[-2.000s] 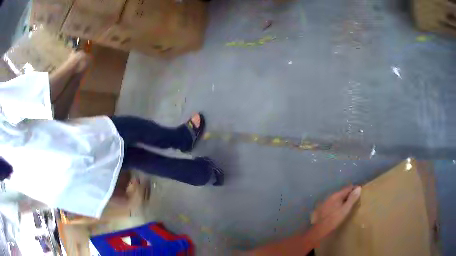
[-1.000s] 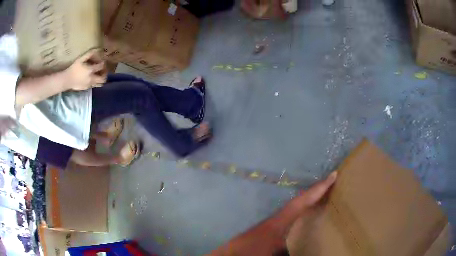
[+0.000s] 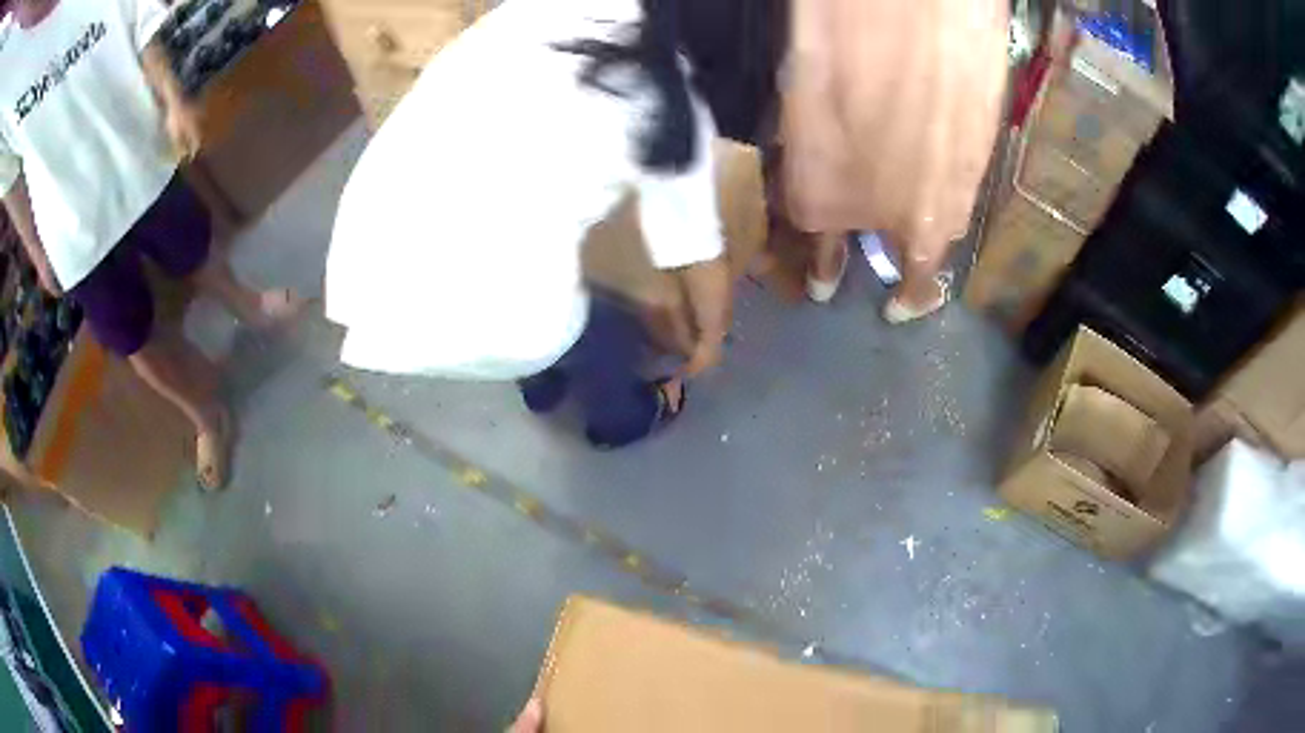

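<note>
A plain brown carton (image 3: 773, 680) lies at the bottom middle, cut off by the picture's lower edge. Only fingertips of my left hand (image 3: 528, 715) show, at the carton's left edge, holding it. The rest of that hand is out of the picture. My right hand is not in view.
A blue and red plastic stool (image 3: 201, 659) stands at the lower left. A person in white (image 3: 472, 215) bends over ahead; others stand at left and back. An open carton (image 3: 1095, 458), a white bag (image 3: 1245, 537) and black stacked boxes (image 3: 1188, 258) are at right.
The view has turned and levelled. The carton has shifted from the lower right to the bottom middle, and my left hand is mostly out of the picture. The person in white now bends down.
</note>
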